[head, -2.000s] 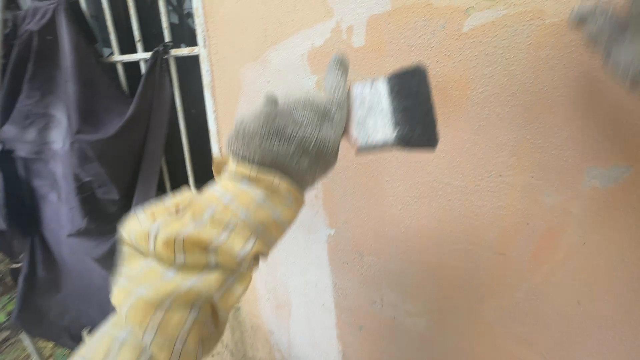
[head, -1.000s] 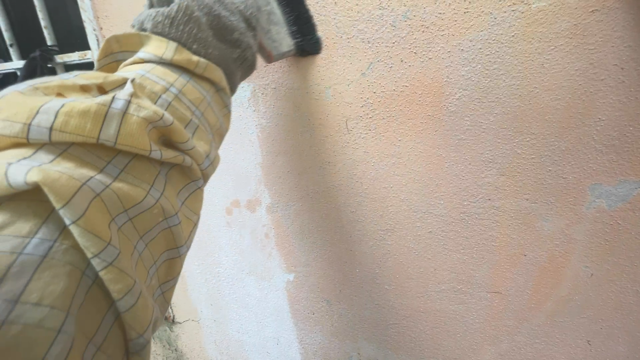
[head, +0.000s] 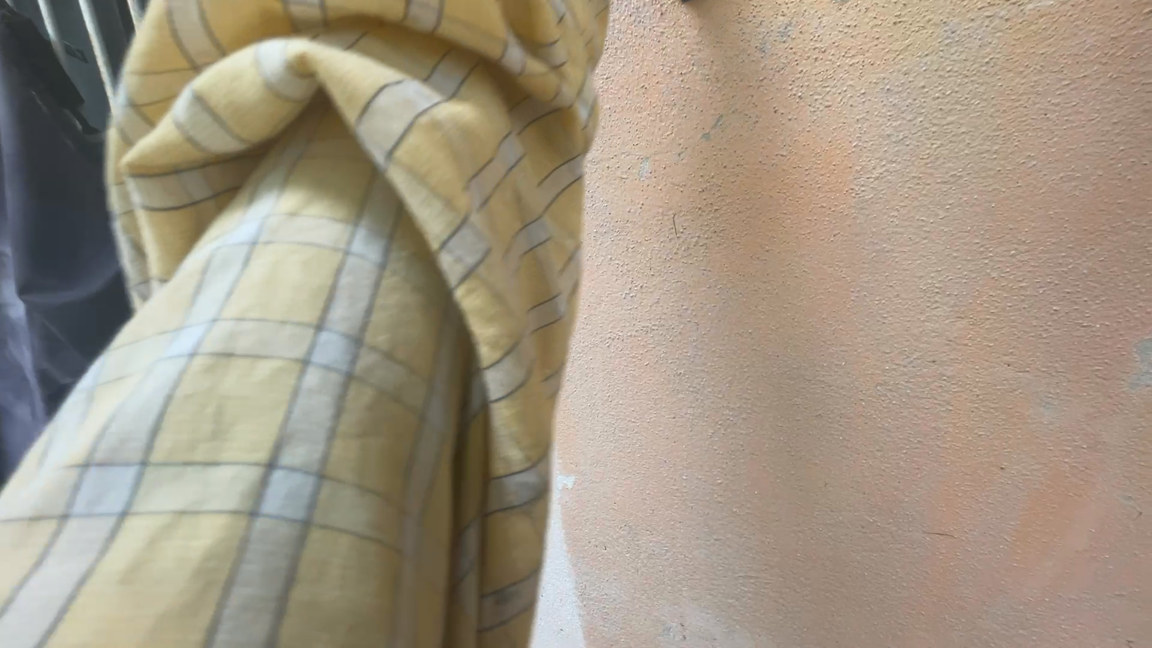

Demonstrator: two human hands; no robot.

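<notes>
A yellow plaid sleeve (head: 297, 360) fills the left half of the head view, reaching up past the top edge. My left hand, at the end of this raised arm, is out of the picture above. Just a small dark tip (head: 688, 2) shows at the top edge, right of the sleeve; what it belongs to cannot be told from this frame alone. Beside the sleeve stands a rough peach-orange plastered wall (head: 810, 315), with a soft shadow running down from the dark tip. My right hand does not show.
At the far left hangs a dark cloth (head: 54, 270) by pale metal bars (head: 97, 45). A whitish strip of wall (head: 558, 576) shows low beside the sleeve. Small grey patches (head: 1143, 360) mark the wall at the right edge.
The gloved left hand and its dark-ended flat tool, in view before, have gone out past the top edge. The sleeve now covers more of the view. A grey-gloved hand at the earlier top right is gone.
</notes>
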